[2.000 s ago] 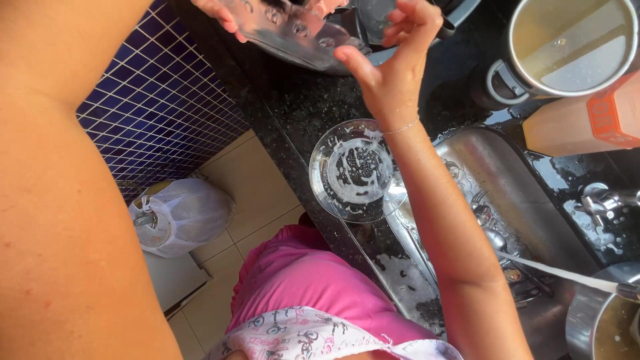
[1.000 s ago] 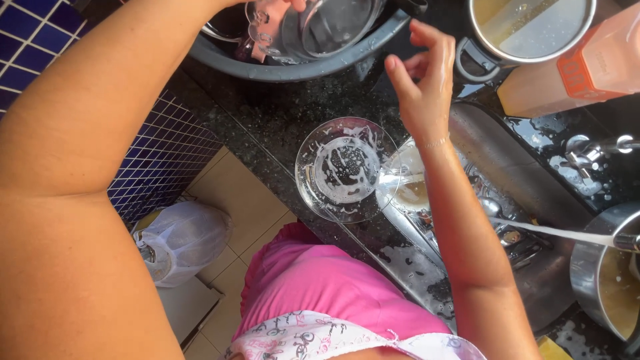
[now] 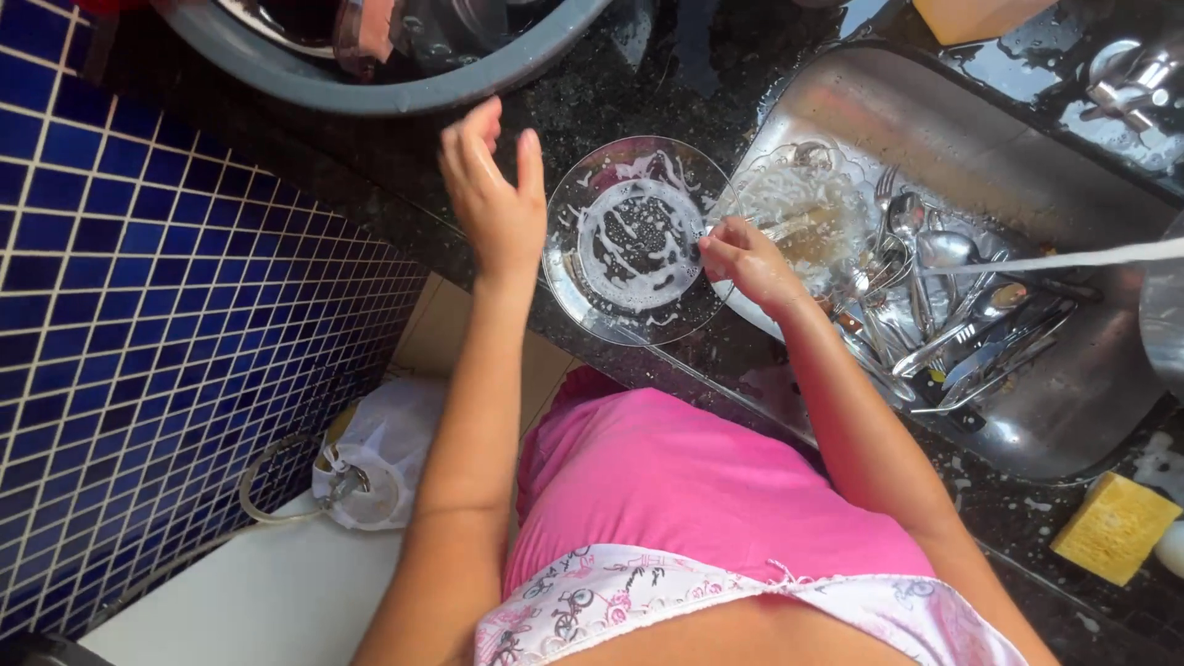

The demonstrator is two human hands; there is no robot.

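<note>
A clear glass plate [image 3: 638,242] with soap suds on it lies on the wet dark stone counter. My left hand [image 3: 495,180] is beside the plate's left edge, just below the basin, fingers apart and holding nothing. At the plate's right edge is my right hand [image 3: 745,264], its thumb and fingertips close together at the rim; whether they grip it is not clear. Behind the right hand, a pale dish [image 3: 758,176] rests partly over the sink's edge. Metal cutlery [image 3: 925,296] lies heaped in the steel sink.
A grey plastic basin [image 3: 398,97] holding wet dishes stands at the upper left. Water streams from the right into the steel sink [image 3: 1064,388]. A yellow sponge [image 3: 1116,527] sits at the lower right, and a faucet handle [image 3: 1124,92] is at the upper right. Blue tiles [image 3: 166,305] line the left.
My left hand has come away from the basin toward the plate. My right hand has lowered to the plate's right edge. The view has tilted down.
</note>
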